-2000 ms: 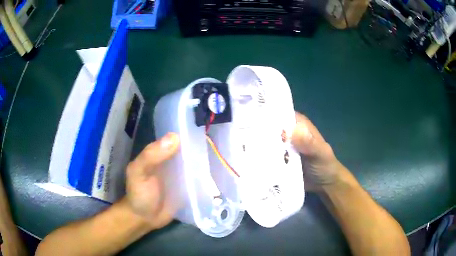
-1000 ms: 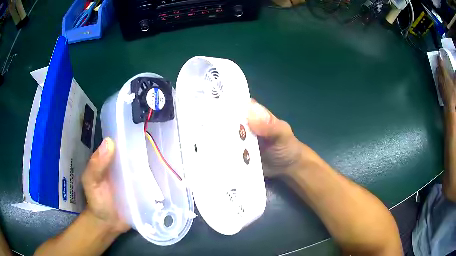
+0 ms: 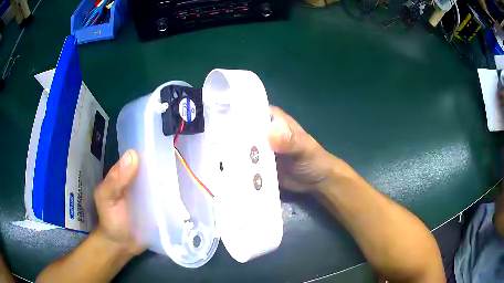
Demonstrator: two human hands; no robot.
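Note:
My left hand [image 3: 117,202] holds the frosted translucent tub [image 3: 141,166] by its left side, thumb on the wall. My right hand [image 3: 298,149] holds the opaque white cover [image 3: 248,210] by its right side; its fingers are partly hidden behind it. The cover stands open beside the tub, its left edge against the tub's right rim. A black cooling fan [image 3: 183,110] with a white and blue label sits in the tub's upper end. Red and yellow leads [image 3: 193,176] run from it towards the cover. A round fitting [image 3: 195,240] is at the lower end. Two brownish ovals mark the cover.
An open blue and white carton [image 3: 72,160] stands at the left. A blue tool bin [image 3: 98,25] and a black radio-like unit [image 3: 210,16] are at the back. Wires and parts lie at the far right corner. A person's clothing [image 3: 476,249] shows at the right edge, below a white item [image 3: 491,99].
Since two seconds ago the view has shifted, so everything sits further left. Since one second ago the cover has turned more side-on, hiding its grilles. The other person's forearm at right has mostly left view.

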